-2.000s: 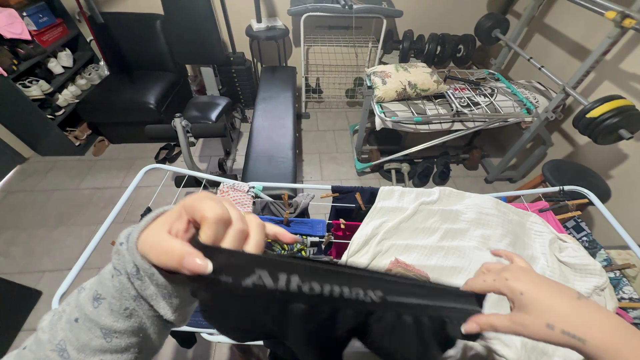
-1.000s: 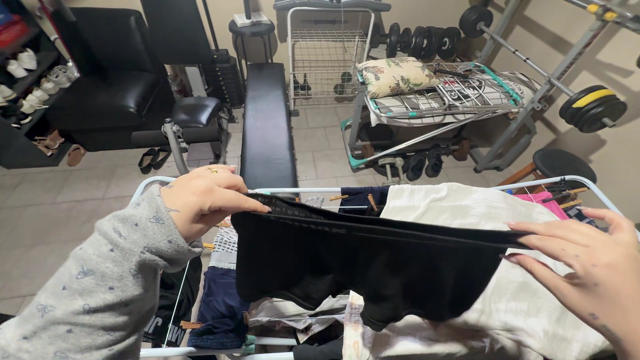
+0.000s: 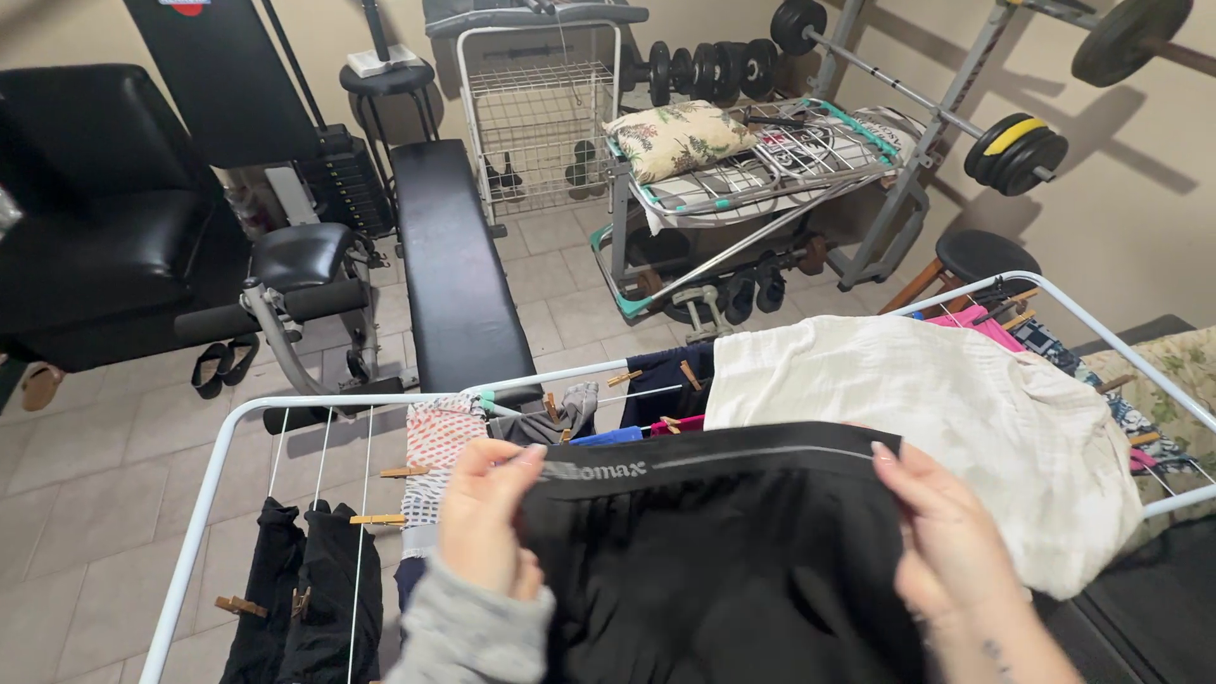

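Observation:
Black boxer briefs [image 3: 722,551] hang between my two hands, their elastic waistband with light lettering stretched across the top. My left hand [image 3: 494,518] pinches the waistband's left end, and my right hand [image 3: 950,532] grips its right end. Below and behind them stands a white drying rack [image 3: 204,494]. A cream cloth [image 3: 912,408] lies over the rack just beyond my right hand. Black garments [image 3: 318,579] hang at the rack's left part, held by wooden clothespins [image 3: 240,605]. A patterned cloth [image 3: 437,446] hangs near my left hand. The lower part of the briefs runs out of view.
Past the rack are a black padded bench [image 3: 461,266], a black armchair [image 3: 95,218] and a wire basket cart [image 3: 541,85]. A folded rack and a floral pillow [image 3: 679,138] rest at the back right, beside a barbell [image 3: 893,85]. A round stool [image 3: 986,255] stands behind the rack's right end.
The briefs, held in both hands throughout, have turned so the lettered waistband faces me again. My hands are closer together than a second ago.

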